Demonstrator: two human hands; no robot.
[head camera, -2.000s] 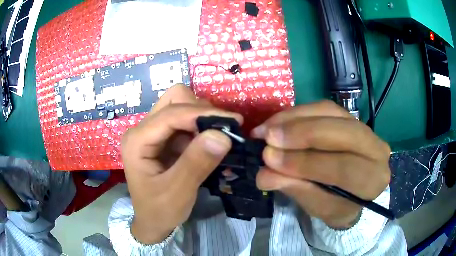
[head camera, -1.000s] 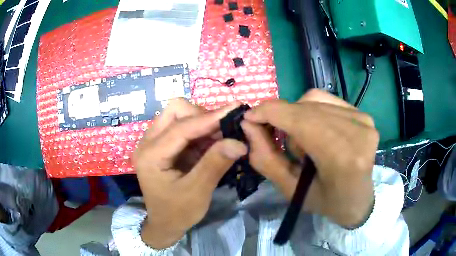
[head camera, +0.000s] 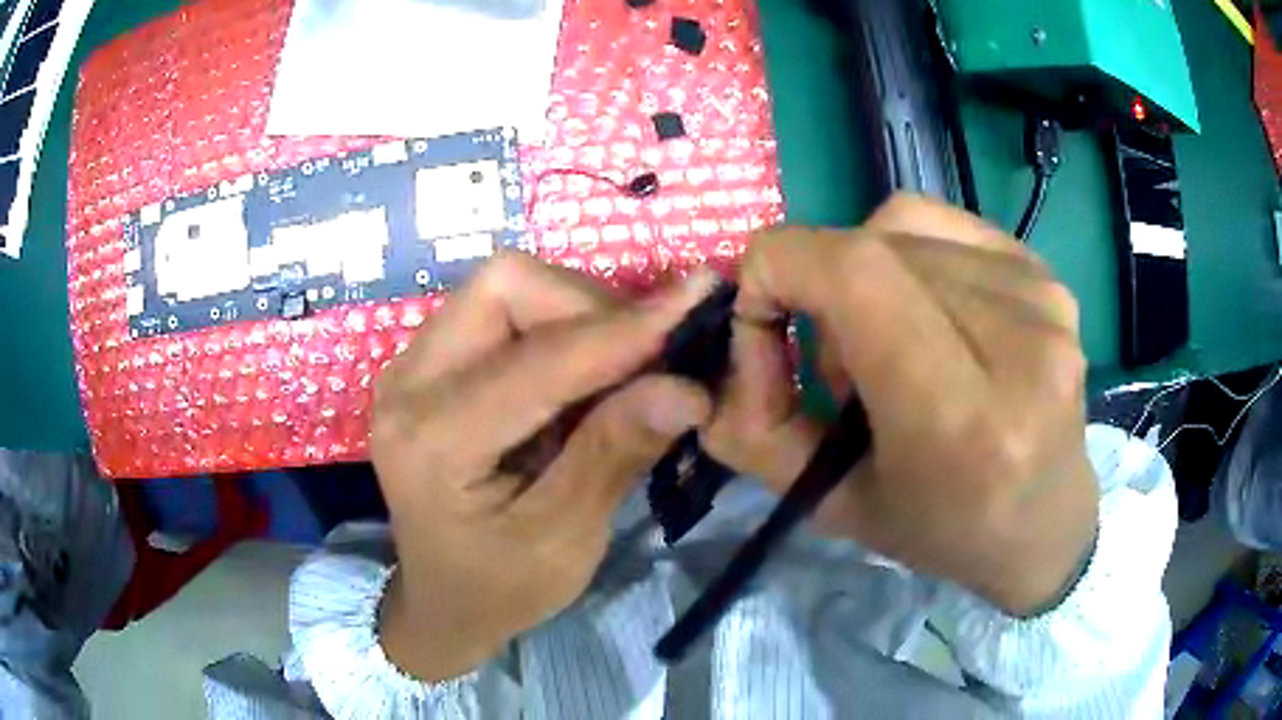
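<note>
My left hand (head camera: 513, 450) is shut on a small black phone housing (head camera: 686, 485), held above my lap and seen nearly edge-on. My right hand (head camera: 928, 408) has its thumb and forefinger at the top end of the housing; the fingertips of both hands almost meet there. Black tweezers (head camera: 766, 556) are tucked in my right hand, slanting down to the left. What the right fingertips pinch is hidden and blurred. A dark circuit board (head camera: 331, 232) with silver shields lies flat on the red bubble wrap (head camera: 267, 408).
Black pads (head camera: 688, 35) and a small round part (head camera: 643, 184) with a thin red wire lie on the wrap. A white sheet (head camera: 415, 71) is at the back. A screwdriver (head camera: 914, 106), green box (head camera: 1076, 49) and black slab (head camera: 1154, 267) are at right.
The housing has gone from showing its face to nearly edge-on. The tweezers have swung from pointing right to pointing down-left. Both hands stay at the housing.
</note>
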